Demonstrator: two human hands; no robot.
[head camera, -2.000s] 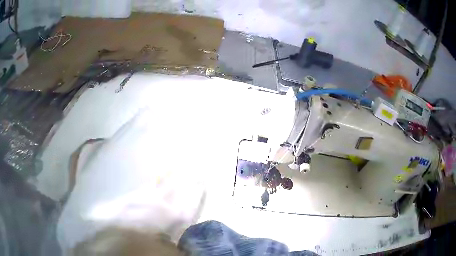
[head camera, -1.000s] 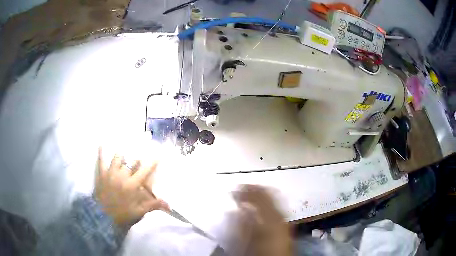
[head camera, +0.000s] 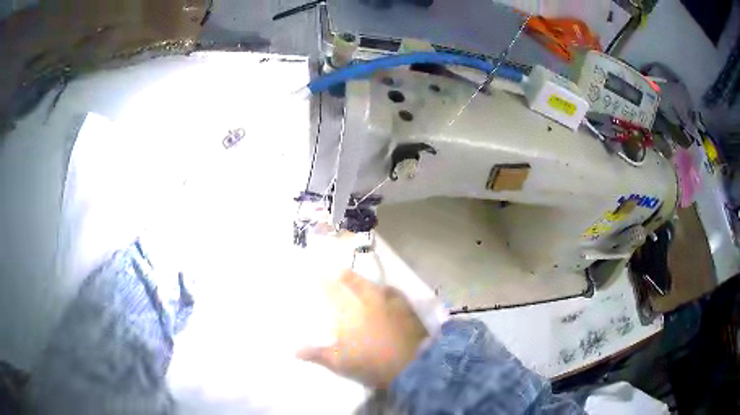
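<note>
White cloth (head camera: 251, 340) lies on the machine table up to the presser foot (head camera: 312, 220), much of it washed out by the lamp. My right hand (head camera: 369, 328) lies on the cloth just below and right of the foot. Its thumb points left, spread from the fingers, and its fingertips fade into the glare. My left sleeve (head camera: 122, 312) reaches in from the lower left, but my left hand is lost in the glare. The sewing machine (head camera: 471, 138) has a tension dial (head camera: 406, 168) and a thread slanting to its head.
A blue hose (head camera: 414, 61) crosses above the machine head. A control panel (head camera: 621, 87), a white box with a yellow label (head camera: 557, 97) and orange items (head camera: 560, 34) are at the upper right. A dark object (head camera: 651, 263) lies beside the machine's right end. White cloth (head camera: 625, 401) shows at the bottom right.
Both hands came into view after the first frame. My right hand has since moved up and left towards the foot. Cloth now covers the needle plate. My left hand has vanished into the glare.
</note>
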